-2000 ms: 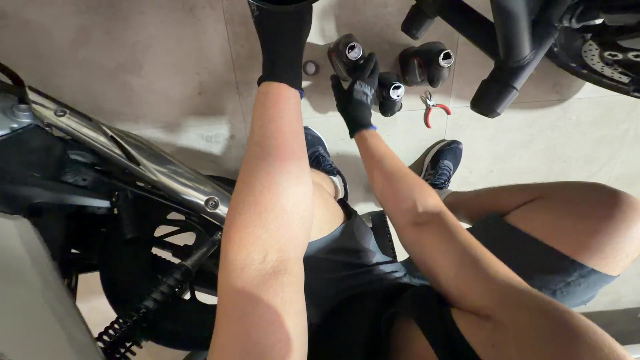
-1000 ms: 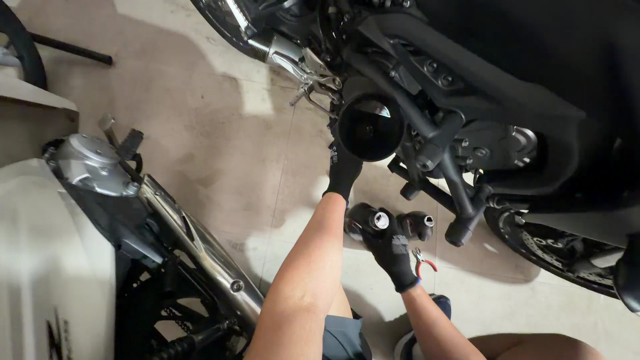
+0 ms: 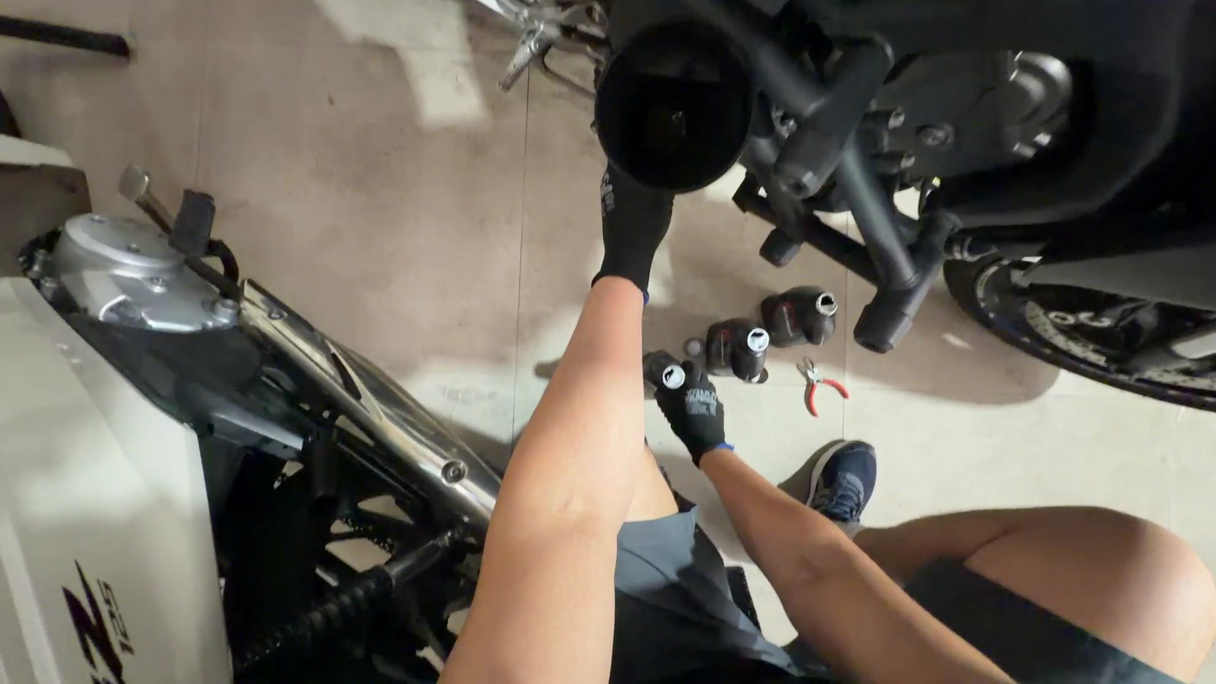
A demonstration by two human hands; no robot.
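My left hand [image 3: 634,223], in a black work glove, reaches up beneath a black, round, open-mouthed container [image 3: 673,106], perhaps a funnel, beside the black motorcycle [image 3: 1064,142]. Its fingers are mostly hidden by the container. Lower down, my right hand [image 3: 692,407], also gloved, is around a dark bottle whose neck [image 3: 673,376] has a torn silver seal. A second dark bottle [image 3: 733,350] stands just right of that hand, with a third bottle [image 3: 798,315] farther right; both necks have torn seals. Pliers with red handles [image 3: 819,388] lie on the floor near them.
Black engine guard bars [image 3: 869,214] jut out above the bottles. A wheel with a brake disc [image 3: 1073,332] is at the right. On the left stands a white motorcycle [image 3: 95,456] with a chrome exhaust shield [image 3: 380,389]. A small round object [image 3: 693,348] lies between the bottles.
My right hand has shifted to the left of the other two bottles with a bottle in its grasp. The view has swung, bringing the black container and more of the black motorcycle into sight.
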